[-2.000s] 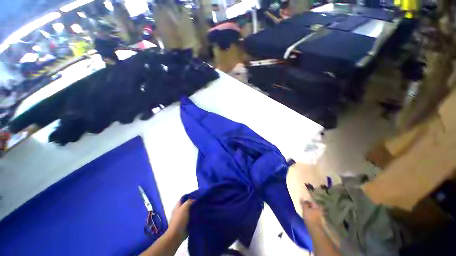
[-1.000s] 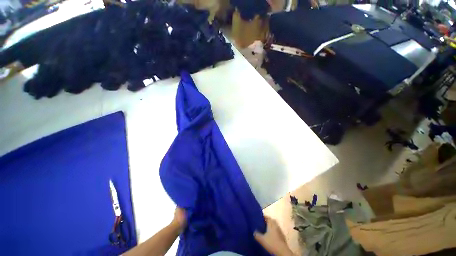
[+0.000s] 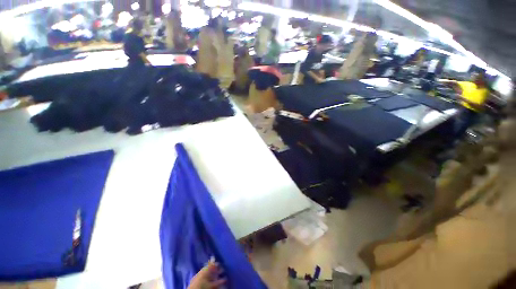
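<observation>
A loose length of royal blue cloth (image 3: 189, 226) hangs in folds across the near table end, its tip resting on the white tabletop. My left hand (image 3: 207, 276), cut off by the bottom edge, grips a fold of this cloth. My right hand is out of the picture. The flat blue lay (image 3: 39, 209) is at the left of the table. Shears (image 3: 73, 240) with silver blades and dark reddish handles lie on it near its right edge.
A dark cloth heap (image 3: 141, 99) covers the table's far side. Another table with dark cloth (image 3: 362, 121) stands right. Brown cardboard or paper (image 3: 452, 248) and grey-green scraps (image 3: 339, 279) lie lower right. A person in yellow (image 3: 472, 93) and others stand farther back.
The view has tilted up. The loose cloth is drawn lower and narrower, its tip away from the dark heap. My right hand has left the picture; my left hand is still on the cloth.
</observation>
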